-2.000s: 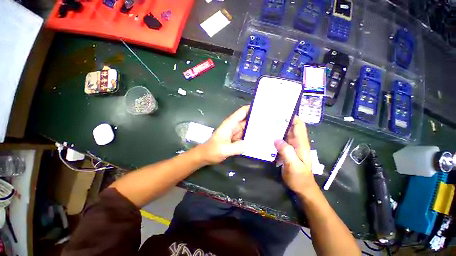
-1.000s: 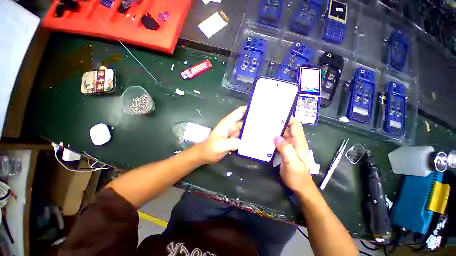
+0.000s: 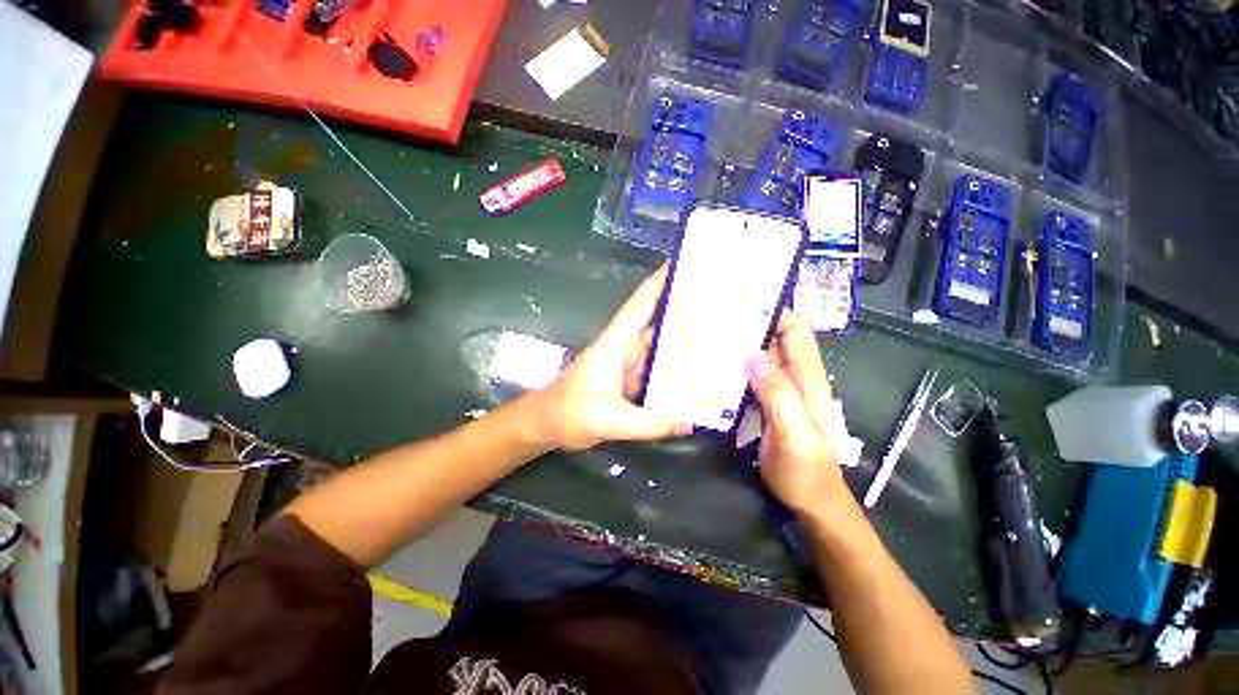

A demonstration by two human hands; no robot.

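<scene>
A smartphone (image 3: 723, 312) with a white lit screen is held upright in both hands over the bench. My left hand (image 3: 605, 380) grips its left side and lower left corner, thumb along the bottom edge. My right hand (image 3: 799, 414) holds its lower right side, with the thumb at the screen's right edge. An opened keypad phone (image 3: 826, 292) with a lit screen lies just behind the smartphone's right edge, at the blister tray's near side; the smartphone and my right fingers lie close to its left and lower side.
Blister tray (image 3: 908, 302) with blue phones and a black one; red parts tray (image 3: 449, 120); screw cup (image 3: 364, 276); patterned tin (image 3: 254, 221); white case (image 3: 261, 367); red packet (image 3: 522, 186); tweezers (image 3: 901, 439); electric screwdriver (image 3: 1016, 530); whitish bottle (image 3: 1111, 424); blue soldering station (image 3: 1125, 536).
My left thumb has moved down and right along the smartphone's bottom edge. The bench view has shifted slightly left. Both hands still hold the smartphone.
</scene>
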